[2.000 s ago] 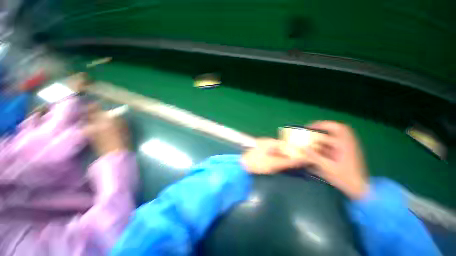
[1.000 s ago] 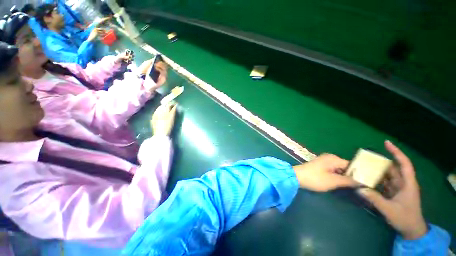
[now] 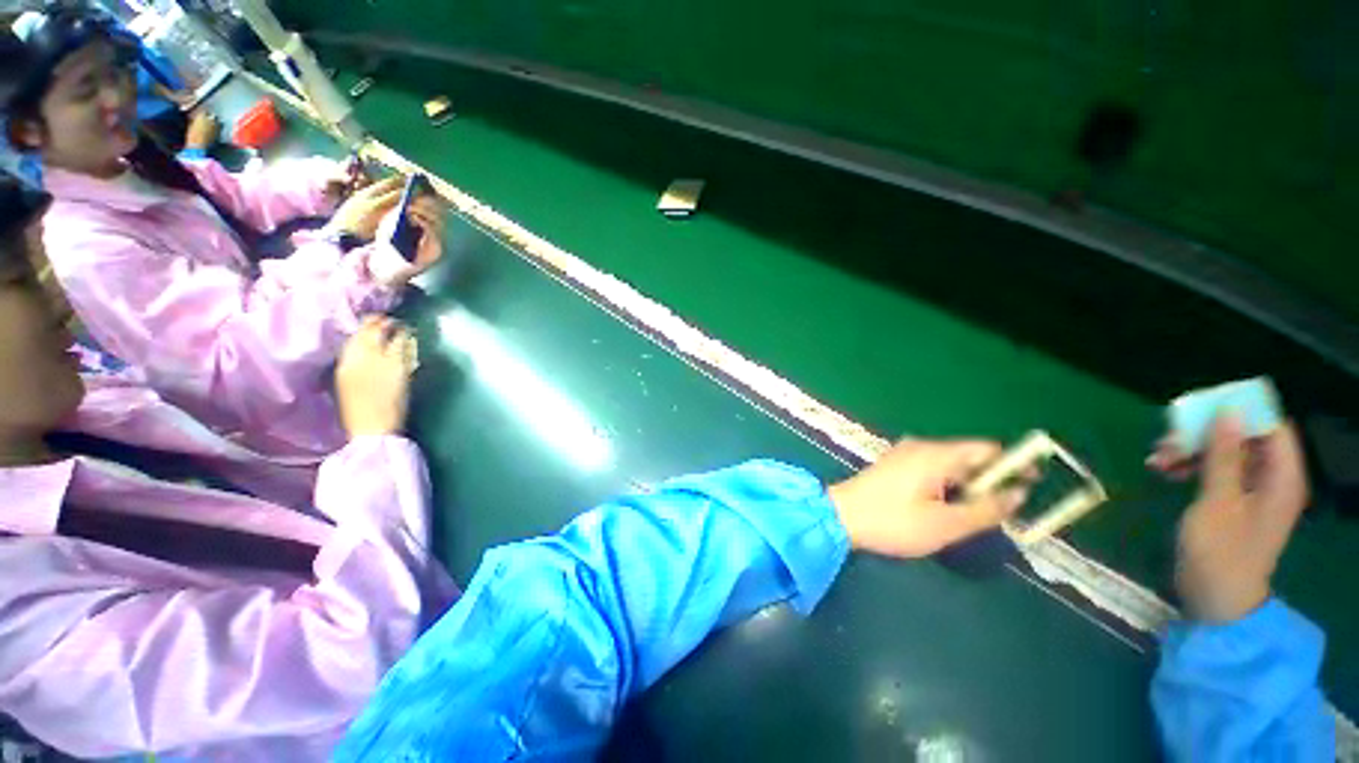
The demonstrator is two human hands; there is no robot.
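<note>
My left hand (image 3: 927,496) comes in from the lower left and holds a device housing (image 3: 1085,522) by its near end, above the pale belt edge strip. A tan square frame with a dark open centre shows at the housing's far end. My right hand (image 3: 1240,499), to the right and apart from the housing, holds a pale blue-white square liner piece (image 3: 1225,415) between thumb and fingers. Part of the housing is hidden by my left fingers.
The green conveyor belt (image 3: 865,343) carries spaced housings, one nearby (image 3: 681,197) and one farther off (image 3: 438,109). The pale belt edge strip (image 3: 656,316) borders the glossy dark bench (image 3: 775,686). People in pink smocks (image 3: 164,298) work at left. A red container (image 3: 258,124) is beyond.
My right hand has moved away up and right with the liner square. The housing's square end, covered one second ago, now shows an open frame. The view has shifted slightly.
</note>
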